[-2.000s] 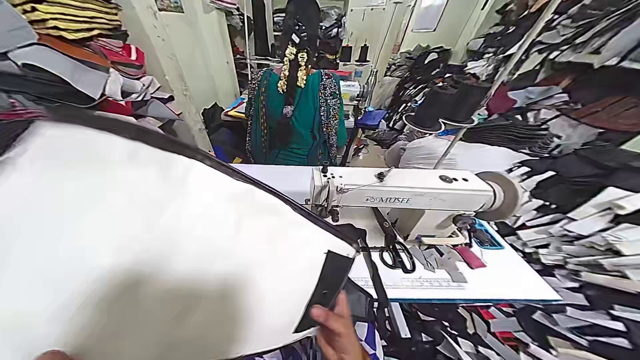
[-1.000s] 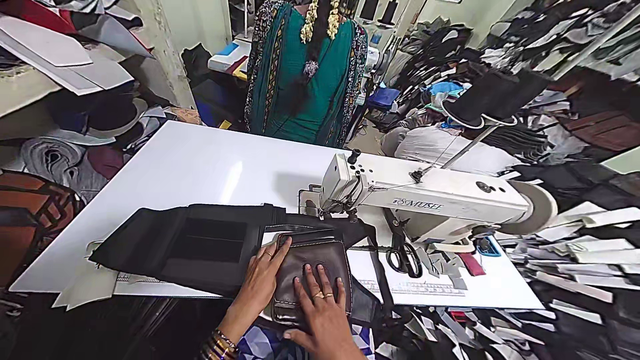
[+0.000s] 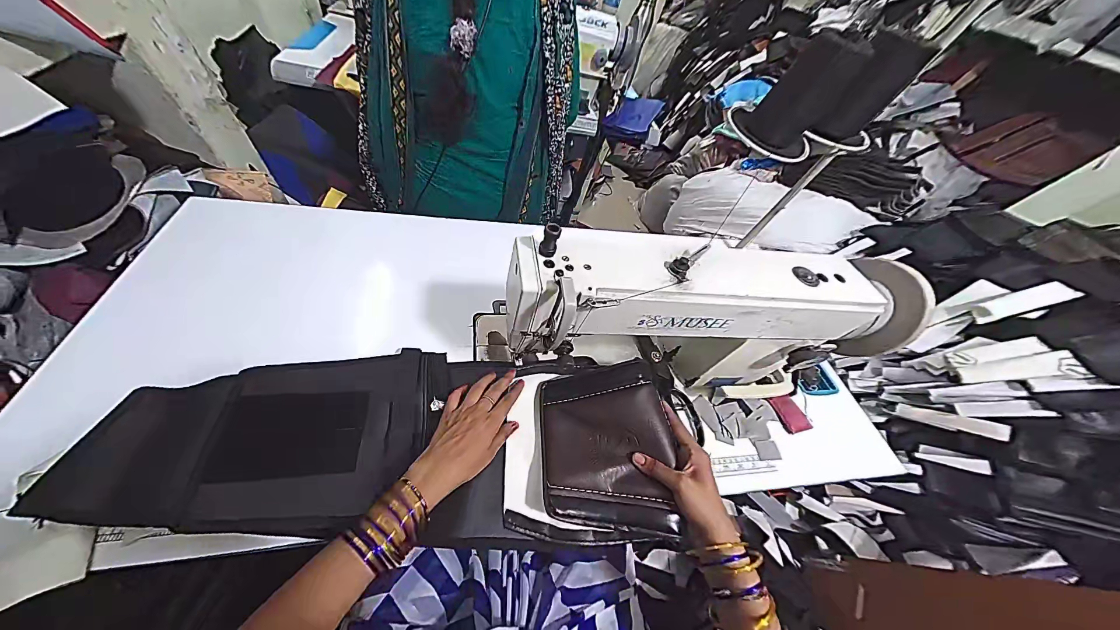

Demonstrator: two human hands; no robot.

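A long black fabric bag panel (image 3: 289,437) with a zip lies across the front of the white sewing table. At its right end is a dark brown leather pocket piece (image 3: 604,437) with pale stitching, over a white layer (image 3: 523,446). My left hand (image 3: 468,429) rests flat, fingers spread, on the black fabric and the edge of the white layer. My right hand (image 3: 687,472) grips the right edge of the brown leather piece, thumb on top and fingers partly hidden behind it. The head of a white sewing machine (image 3: 700,293) stands just beyond; the needle area is partly hidden.
Scissors (image 3: 687,411), grey scraps (image 3: 744,420), a red scrap (image 3: 790,414) and a ruler (image 3: 742,464) lie on the table's right side. Black thread cones (image 3: 801,96) stand behind the machine. A person in green (image 3: 472,114) is beyond the table. Material strips (image 3: 1006,350) are heaped at right.
The large white-backed panel raised two seconds ago now lies on the table, black fabric showing at left. Since one second ago, my right hand has moved from the leather's face to its right edge. The view has moved closer.
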